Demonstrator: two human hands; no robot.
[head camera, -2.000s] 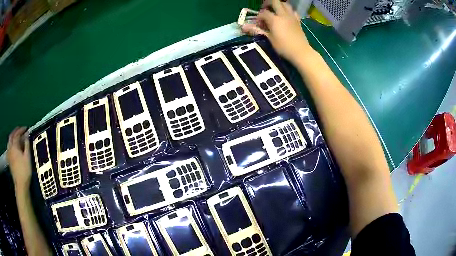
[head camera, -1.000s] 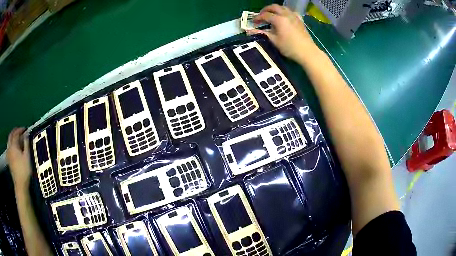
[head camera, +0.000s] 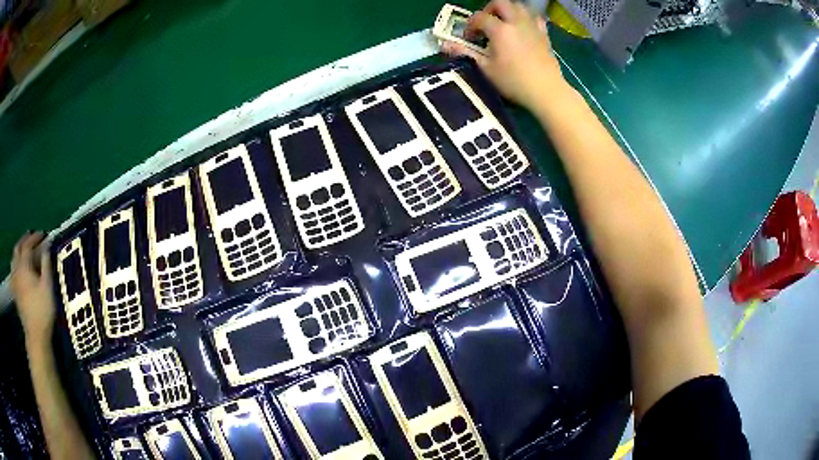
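Observation:
A glossy black blister tray (head camera: 373, 269) lies in front of me, its near edge cut off by the frame. Cream phone front covers (head camera: 314, 202) fill its top row and three sideways pockets, and several lie in the bottom row. Two bottom pockets at the right are empty. My right hand (head camera: 514, 52) is beyond the tray's far right corner, its fingers on a cream cover (head camera: 452, 27) held over the white strip. My left hand (head camera: 32, 269) is at the tray's left edge, small and partly cut off by perspective; whether its fingers grip the edge is unclear.
A white strip (head camera: 269, 106) crosses the green surface (head camera: 224, 45) along the tray's far edge. A grey perforated metal part (head camera: 620, 22) stands at the upper right. A red plastic stool (head camera: 779, 247) is on the grey floor at the right. A crinkled black pile shows at the lower left.
The cover in my right hand has turned and shows more of its frame. My right hand has shifted slightly. The tray appears almost unmoved, and my left hand stays at its edge.

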